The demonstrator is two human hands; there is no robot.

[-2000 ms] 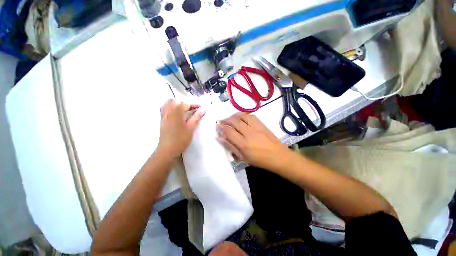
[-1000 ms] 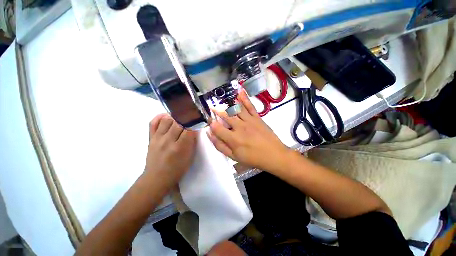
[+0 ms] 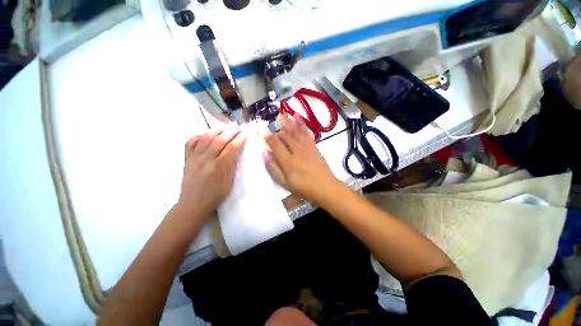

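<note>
A white panel [image 3: 250, 207] lies on the white table below the presser foot [image 3: 241, 116], its near end at the table's front edge. A strip of beige panel [image 3: 219, 240] shows along its left side. My left hand [image 3: 211, 167] rests flat on the panel's left side, fingertips near the foot. My right hand [image 3: 298, 156] is at the panel's right edge, fingers bent beside the needle area. Whether its fingertips pinch the fabric cannot be told. The needle itself is not clear in the glare.
Red-handled snips [image 3: 309, 109], black-handled shears [image 3: 364, 148] and a smartphone [image 3: 396, 93] with a white cable lie right of the needle. The machine head [image 3: 376, 28] spans the back. Beige pieces [image 3: 478, 232] are stacked at lower right. A long beige strip [image 3: 62, 191] runs down the left.
The white panel has moved up toward the machine, and its near end has left my lap. Both hands remain near the foot. The view has shifted back from the machine head.
</note>
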